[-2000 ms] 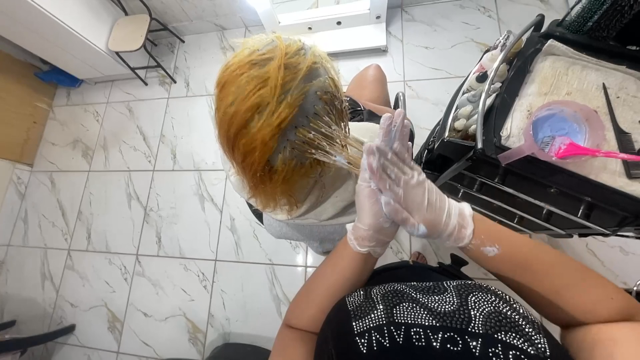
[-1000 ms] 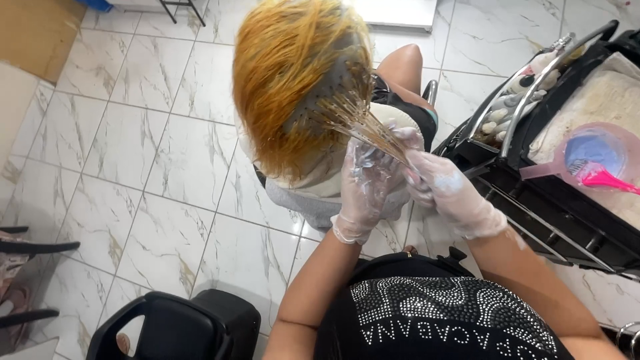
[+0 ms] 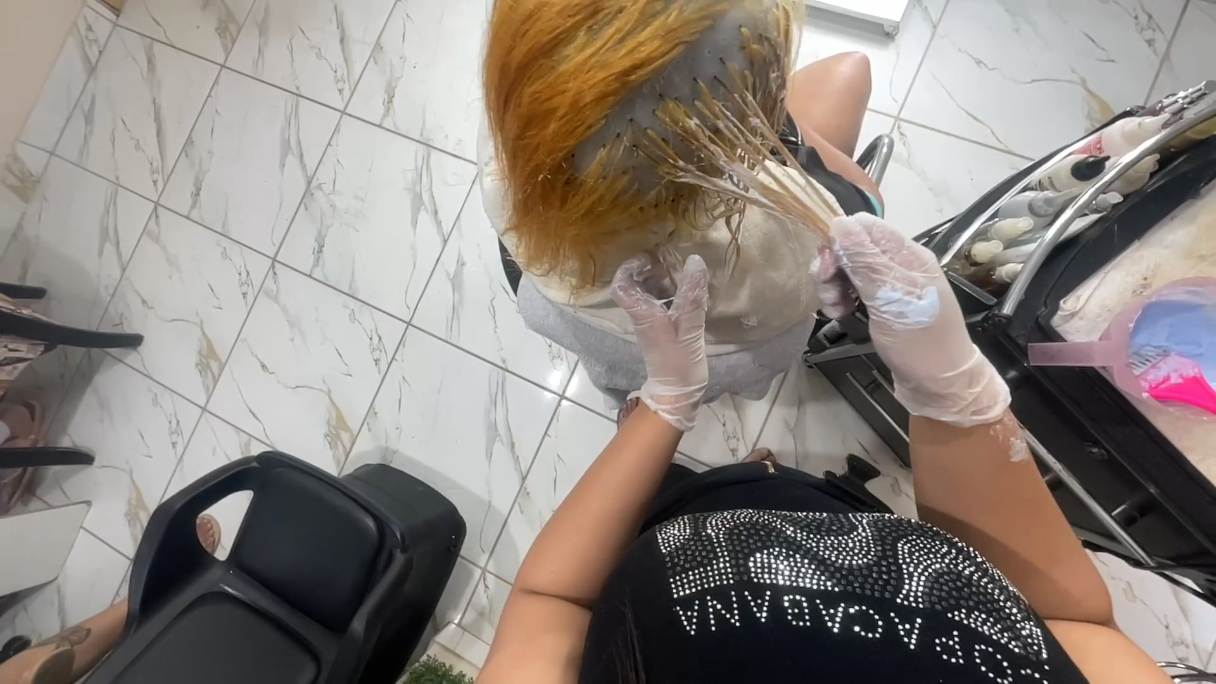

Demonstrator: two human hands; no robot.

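Observation:
Both my hands wear thin, whitish translucent gloves smeared with cream. My right hand (image 3: 898, 299) is closed on the ends of several cream-coated hair strands (image 3: 769, 185), pulled taut from a grey highlighting cap (image 3: 627, 142) on a seated person's head. My left hand (image 3: 667, 328) is near the nape, fingers curled and apart; thin wet strands hang between its fingers, and whether it grips them is unclear. Loose orange hair (image 3: 579, 104) covers the left of the head. A cream towel and a grey towel (image 3: 608, 351) lie over the person's shoulders and back.
At right stands a black trolley (image 3: 1054, 332) with bottles (image 3: 1073, 176) in its side rack. On top lies a pink translucent bowl (image 3: 1121, 347) with bluish cream and a pink tint brush (image 3: 1183, 385). A black salon chair (image 3: 304, 541) is at lower left; another person's foot and limb show beside it.
My hands, pressed together around the strands at first, have come apart. The right one has drawn the strands out to the right; the left one has moved left, below the nape.

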